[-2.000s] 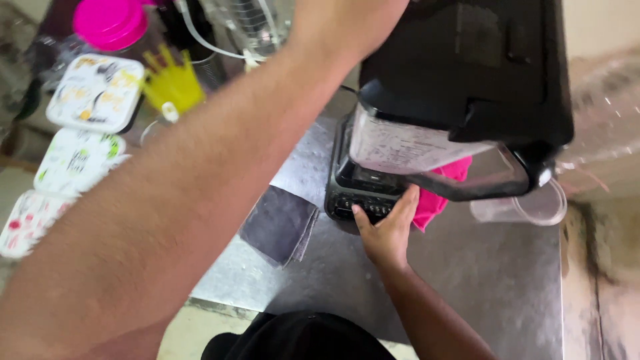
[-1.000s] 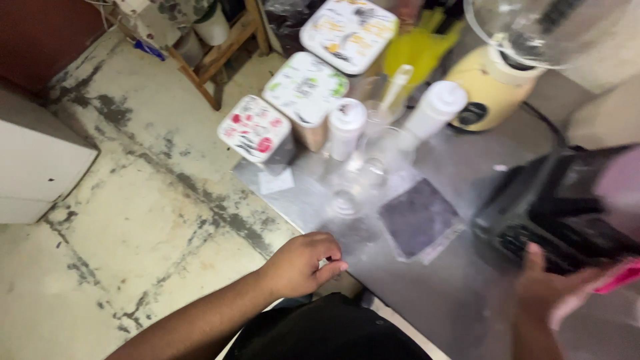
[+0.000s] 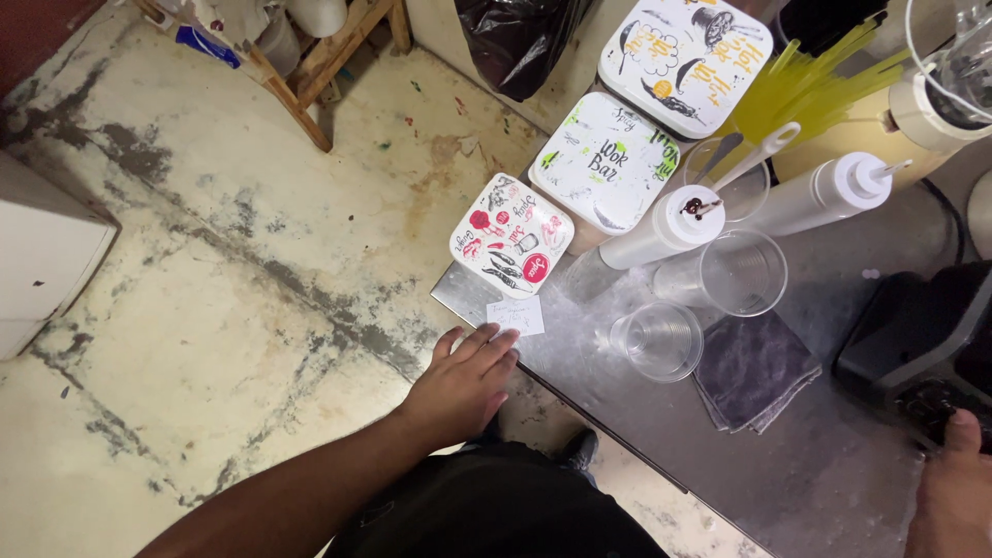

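Note:
My left hand [image 3: 463,381], holding nothing, reaches to the metal table's corner, its fingertips at the lower edge of a small white paper note [image 3: 518,315]. At the right edge, my right hand [image 3: 957,473] has its thumb on the front of a black blender base [image 3: 922,349]; its other fingers are mostly cut off. Left of that base lies a folded grey cloth [image 3: 756,372]. Two clear plastic cups [image 3: 663,341] [image 3: 744,273] stand beside the cloth. Behind them are two white squeeze bottles [image 3: 659,229] [image 3: 825,194].
Three containers with printed lids [image 3: 513,235] [image 3: 604,163] [image 3: 686,62] line the table's left side. Yellow-green straws [image 3: 821,85] and a cream blender base [image 3: 845,147] are behind. A black bag [image 3: 519,43] hangs past the table, near a wooden stand [image 3: 291,93].
My left hand, earlier stretched over the black blender, has come down to the table's corner by the note. My right hand stays at the blender base. The view has swung left.

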